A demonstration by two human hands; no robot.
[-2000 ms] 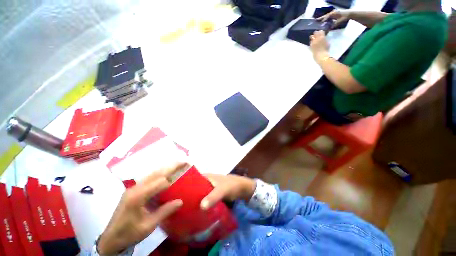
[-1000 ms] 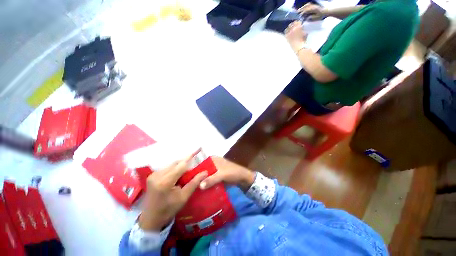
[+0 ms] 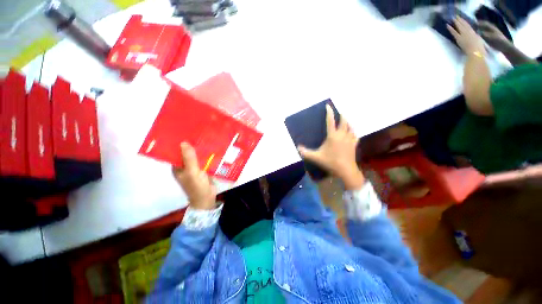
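Observation:
A red box sleeve (image 3: 187, 127), barcode label and yellow mark facing up, is in my left hand (image 3: 197, 181), thumb on top at its lower edge. Its white end points to the upper left. My right hand (image 3: 336, 148) grips a black inner box (image 3: 309, 124) at the table's front edge, fingers spread over its top and side. Another red sleeve (image 3: 229, 98) lies partly hidden behind the held one. The fingers under the sleeve and the box are hidden.
Sleeved boxes (image 3: 40, 130) stand at the left. A flat red sleeve stack (image 3: 148, 44) and a metal flask (image 3: 80, 29) lie behind. The table (image 3: 285, 47) carries dark cartons at the back. A person in green (image 3: 511, 113) handles black boxes at the right.
My hands have moved apart. My left hand holds the sleeve over the table instead of over my lap. My right hand has left the sleeve and taken hold of the black box. The view has shifted.

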